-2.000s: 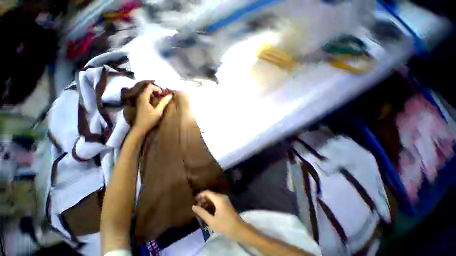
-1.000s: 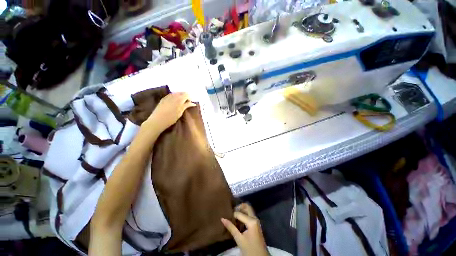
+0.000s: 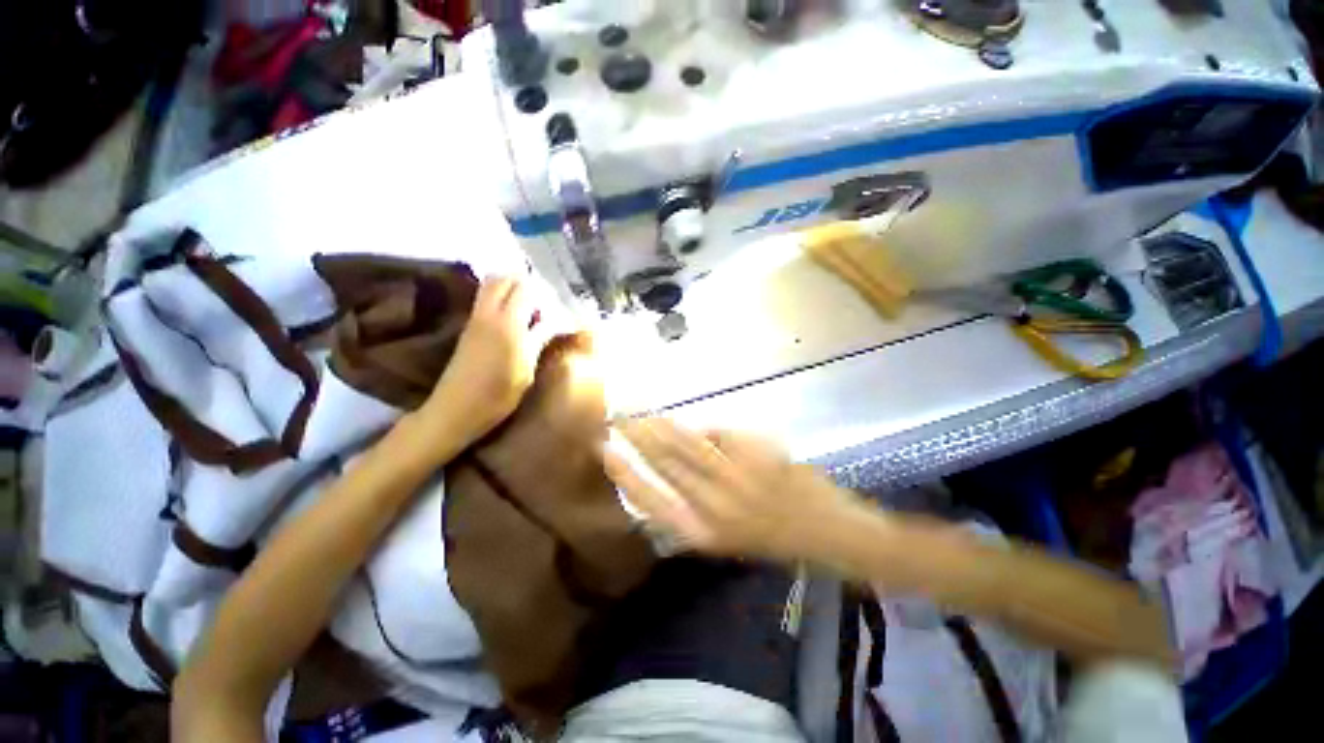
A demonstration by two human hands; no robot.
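Note:
A brown garment panel (image 3: 530,530) lies over the table's front edge and hangs onto the lap. Its upper edge reaches the lit presser foot and needle area (image 3: 603,305) of the white sewing machine (image 3: 929,160). My left hand (image 3: 501,356) grips the panel's upper edge just left of the needle. My right hand (image 3: 697,479) is slightly blurred at the panel's right edge, in front of the machine. A white bit shows under it; whether its fingers hold cloth is unclear. White cloth with brown strips (image 3: 218,392) is heaped at the left.
Scissors (image 3: 1075,319) with green and yellow handles and a yellow block (image 3: 860,266) lie on the table right of the needle. A blue crate (image 3: 1263,646) with pink pieces (image 3: 1198,544) is at the lower right. More white-and-brown cloth (image 3: 944,653) hangs below the table.
My right hand has moved up from the panel's lower edge to near the needle. My left hand and the panel's upper edge are now close to the presser foot. The view has shifted nearer the machine.

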